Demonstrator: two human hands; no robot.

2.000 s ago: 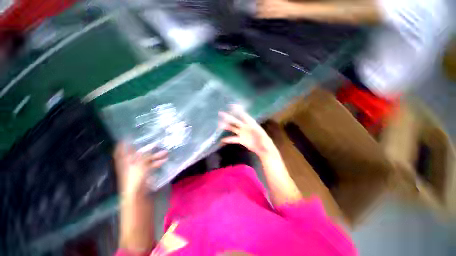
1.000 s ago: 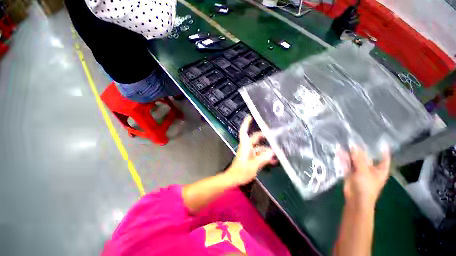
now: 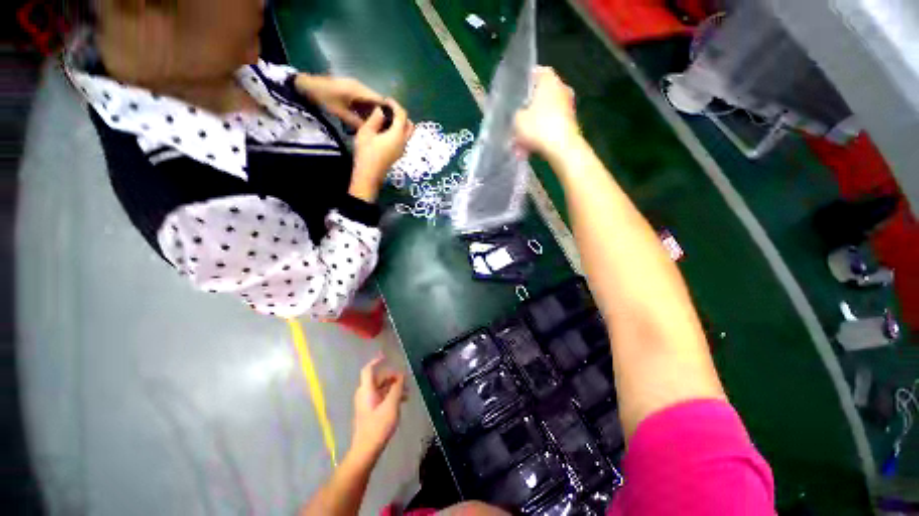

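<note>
My right hand point(image 3: 547, 113) reaches far forward over the bench and grips the edge of a clear blister tray point(image 3: 494, 166). The tray is tilted steeply, nearly on edge, with its lower end beside a loose heap of small white ring-shaped trims point(image 3: 428, 151) on the green bench. I cannot tell whether anything is left in the tray. My left hand point(image 3: 378, 398) is empty, fingers apart, off the bench's near edge. A black blister tray point(image 3: 524, 403) with phone-shaped pockets lies on the bench between my arms.
A person in a dotted shirt and dark vest point(image 3: 252, 222) sits at the left, holding a small dark item beside the rings. Dark phone parts point(image 3: 499, 255) with a light patch lie past the black tray. A white shelf point(image 3: 857, 71) juts in at upper right.
The view has turned left. My left hand has let go of the clear tray and drawn back. My right hand has carried it forward to the rings and tipped it from nearly flat to steep.
</note>
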